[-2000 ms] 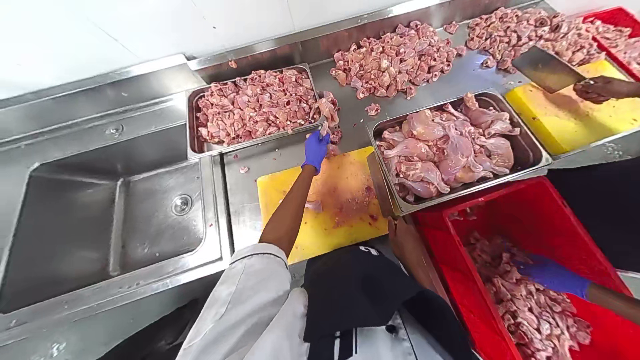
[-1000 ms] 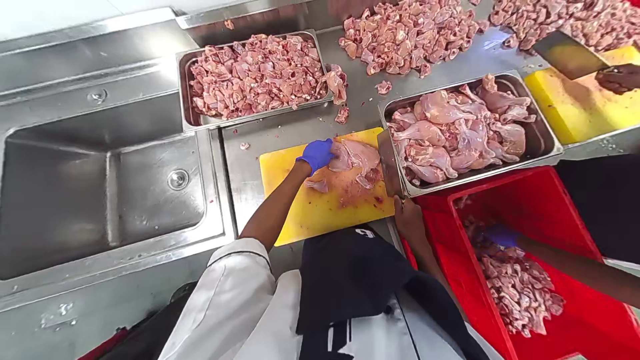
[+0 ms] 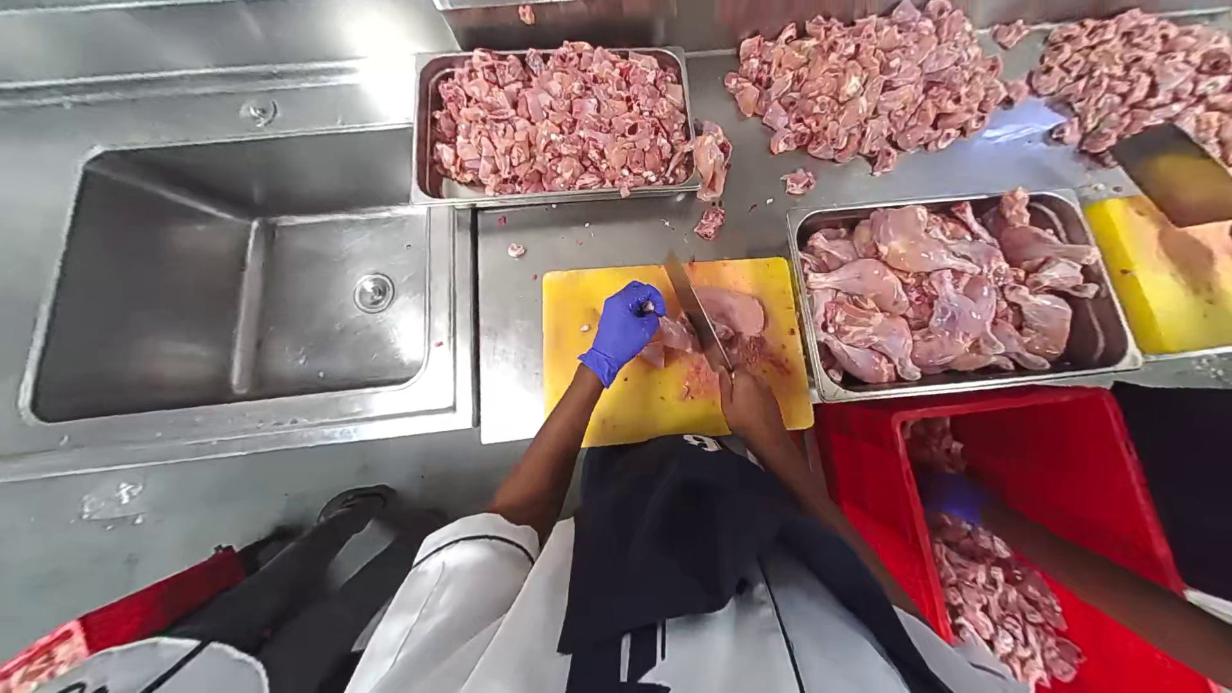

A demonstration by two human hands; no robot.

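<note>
A yellow cutting board lies on the steel counter in front of me. My left hand, in a blue glove, grips the left end of a raw chicken leg on the board. Bare of any glove, my right hand holds a knife by its handle, its blade across the chicken, tip pointing away from me. Whether the blade has cut in cannot be told. Right of the board stands a steel pan of whole chicken legs; behind it, to the left, a steel pan of cut chicken pieces.
A steel sink is at the left. Piles of cut chicken lie along the counter's back. A red crate at the right holds chicken, with a co-worker's gloved hand inside. Another cleaver is over a second yellow board.
My left hand has come from beside the back pan down to the board. The knife has moved from the board's right edge to over the chicken leg.
</note>
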